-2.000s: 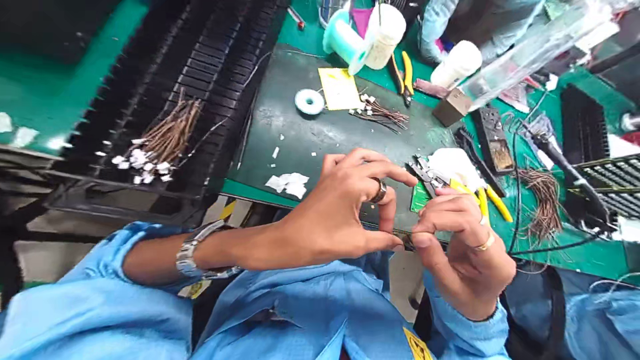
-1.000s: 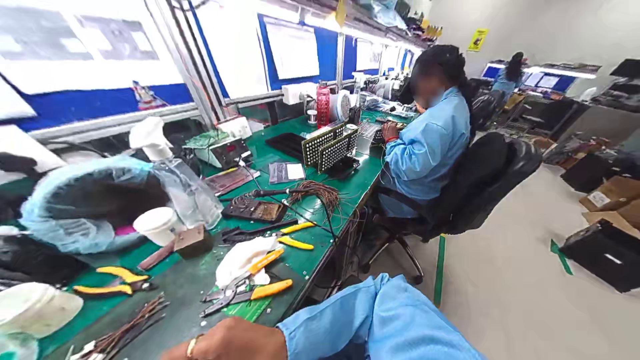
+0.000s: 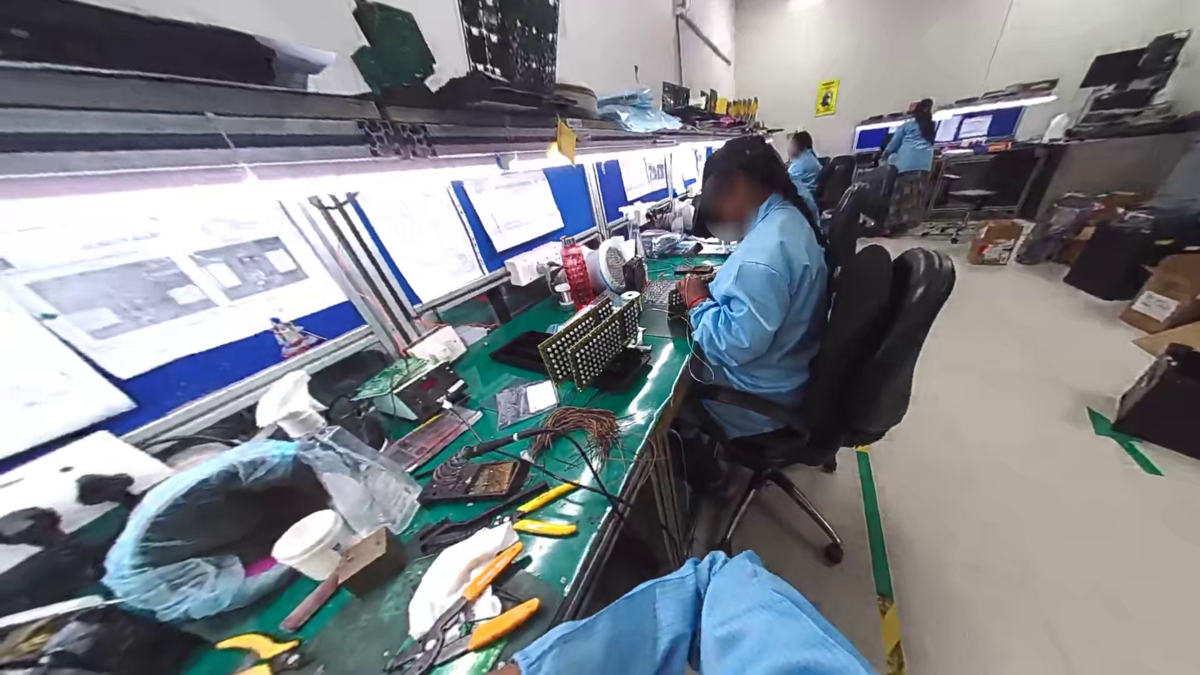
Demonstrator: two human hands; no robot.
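Observation:
In the head view, a blue sleeve (image 3: 703, 619) of my right arm crosses the bottom edge; only a sliver of my right hand (image 3: 507, 668) shows at its end, cut off by the frame, so what it holds is hidden. My left hand is out of the picture. Close to the right hand lie orange-handled pliers (image 3: 504, 622) beside a white cloth (image 3: 453, 574). Yellow-handled pliers (image 3: 547, 527) lie farther up the green bench. Beyond them are a bundle of brown wires (image 3: 583, 427) and a dark tray (image 3: 473, 479).
Lined with blue plastic, a round bin (image 3: 155, 553) stands at left, near a white cup (image 3: 311, 542). Upright perforated boards (image 3: 592, 345) stand farther along the bench (image 3: 562, 469). A co-worker (image 3: 759, 300) sits there by a black chair (image 3: 891, 347). Cardboard boxes (image 3: 1162, 305) lie at right.
The view has swung up and right from the bench mat to the room. Both my hands showed over the mat two seconds ago; now the left is gone and the right is almost out of frame.

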